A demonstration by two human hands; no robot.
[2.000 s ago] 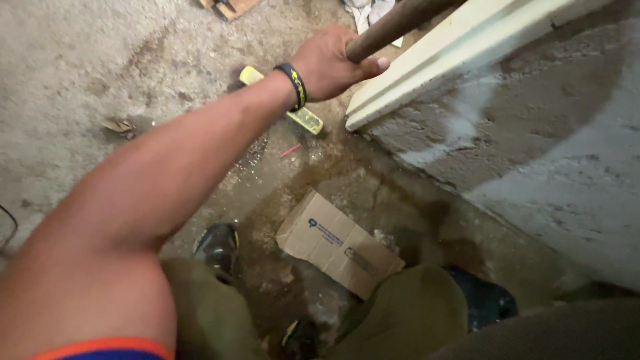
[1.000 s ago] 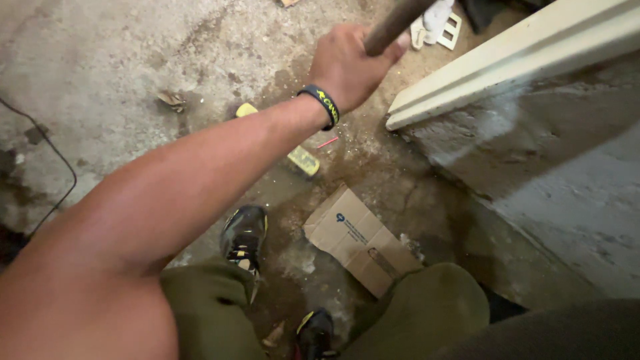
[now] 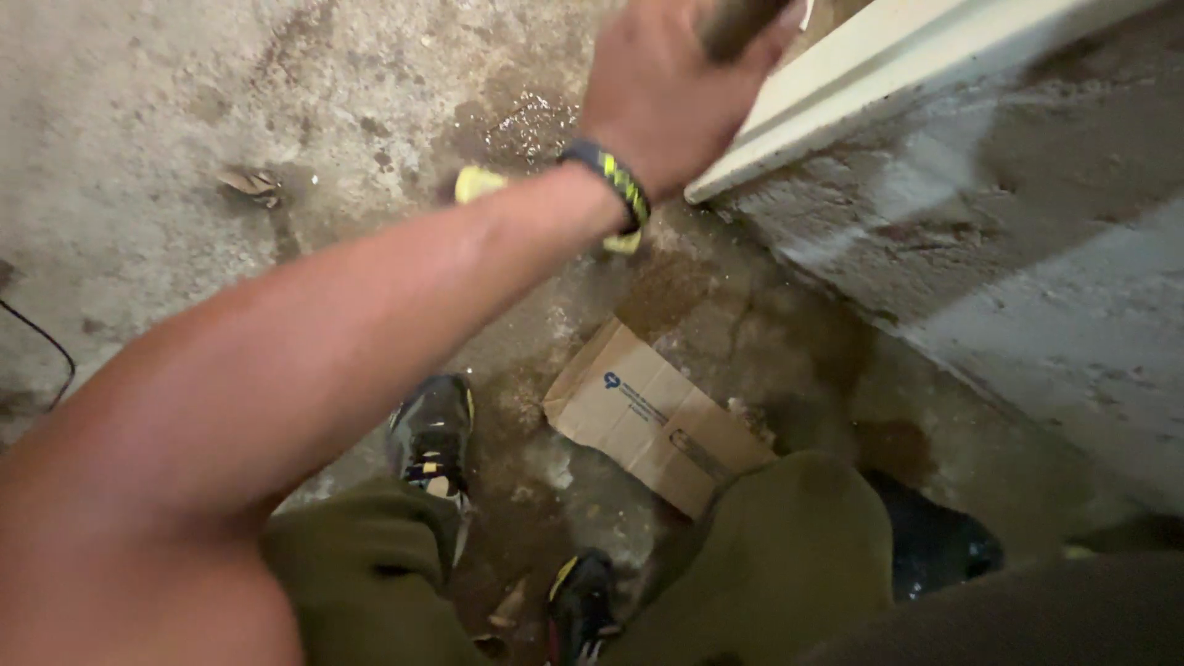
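Note:
My left hand (image 3: pixel 671 97), with a black and yellow wristband, is closed around a brown round pole (image 3: pixel 740 23) at the top of the head view. The pole's far part runs out of the frame. Below the wrist, a yellow bar-shaped object (image 3: pixel 479 183) lies on the concrete floor, its middle hidden behind my forearm. A flattened piece of cardboard (image 3: pixel 647 416) with printing lies on the floor between my left forearm and my knee. My right hand is out of view.
A cream-painted board or frame edge (image 3: pixel 832 92) borders a rough, damp wall (image 3: pixel 1045 222) on the right. The floor has wet patches. Dark shoes (image 3: pixel 435 430) stand near the cardboard, a small brown scrap (image 3: pixel 250 185) lies at left, and a black cable (image 3: pixel 51 347) is at the far left.
My left hand stays on the pole and now appears higher in the view, covering the middle of the yellow object. The view has shifted somewhat.

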